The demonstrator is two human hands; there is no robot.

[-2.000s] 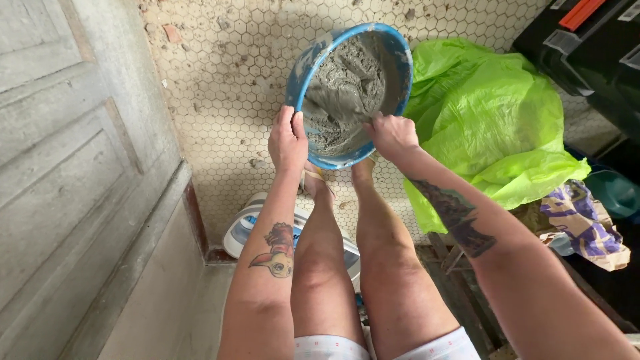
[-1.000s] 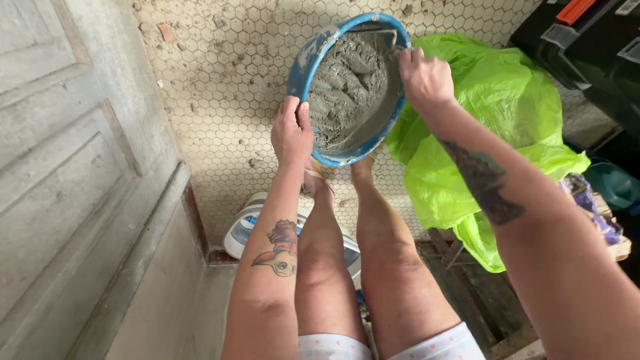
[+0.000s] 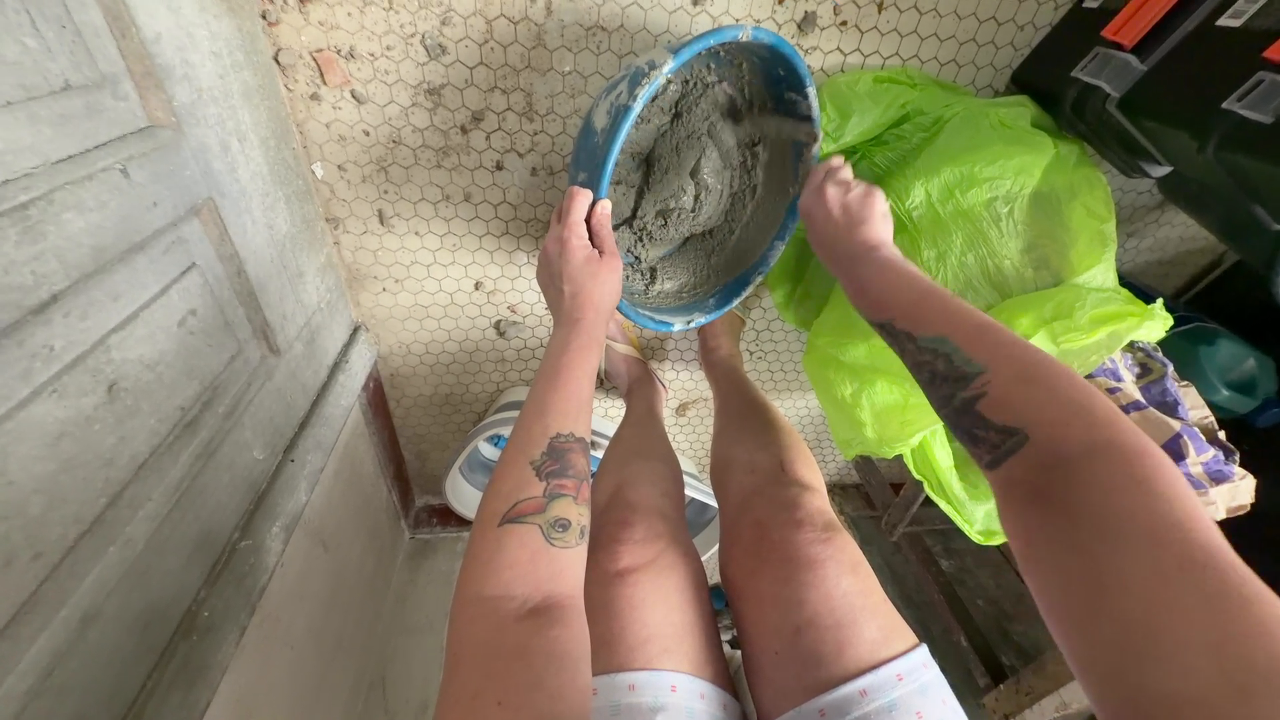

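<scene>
A blue plastic basin (image 3: pixel 628 125) of wet grey mortar (image 3: pixel 690 180) is tilted in front of my legs, its rim smeared with grey. My left hand (image 3: pixel 582 255) grips the rim on the near left side, thumb over the edge. At the right rim, my right hand (image 3: pixel 846 212) is closed on the handle of a trowel-like tool (image 3: pixel 775 125), whose blurred blade lies over the mortar; its exact shape cannot be told.
A bright green plastic bag (image 3: pixel 1000 210) lies right of the basin, near black toolboxes (image 3: pixel 1190 110). A grey panelled door (image 3: pixel 130 270) stands left. Hexagonal floor tiles (image 3: pixel 450 180) carry rubble bits. A white and blue container (image 3: pixel 470 470) sits behind my legs, a crumpled paper bag (image 3: pixel 1180 420) at right.
My right hand has moved from the lower rim to the upper right, then a little down along the right side. The mortar's surface has changed shape. My left hand has kept its hold on the rim.
</scene>
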